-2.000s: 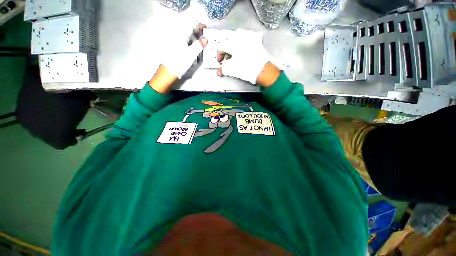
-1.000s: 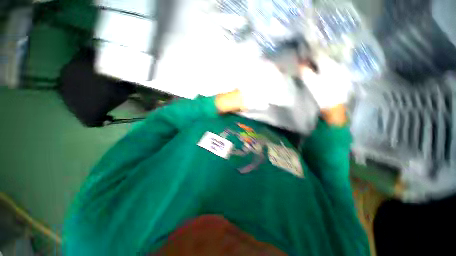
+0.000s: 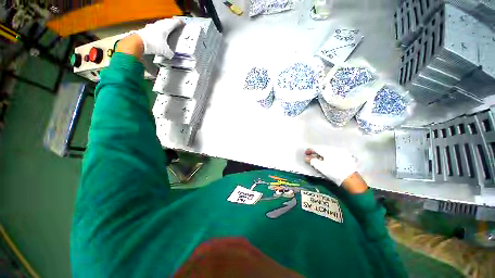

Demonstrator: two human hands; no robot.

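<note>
My gloved left hand point(image 3: 160, 39) is at the far end of the left stack of brackets point(image 3: 176, 108). Its fingers and thumb are around the edge of a pale sheet-metal bracket point(image 3: 192, 35) lying there. My gloved right hand point(image 3: 332, 163) is low over the table near its front edge, fingers curled with the tips close together. No plate shows in it; whether it holds a tiny fastener cannot be told. Several open clear bags of blue-silver fasteners point(image 3: 297, 80) stand in the middle of the table.
Slotted panels point(image 3: 461, 136) and a taller stack of metal parts point(image 3: 461, 40) stand at the right. A labelled packet point(image 3: 341, 45), a jar point(image 3: 320, 9) and a flat bag point(image 3: 270, 6) lie behind the bags. A control box with round buttons point(image 3: 95, 56) is beyond the left stack.
Both hands were together on a plate at the table edge. My left hand has moved to the left stack, my right hand is now apart from it, and the view has shifted.
</note>
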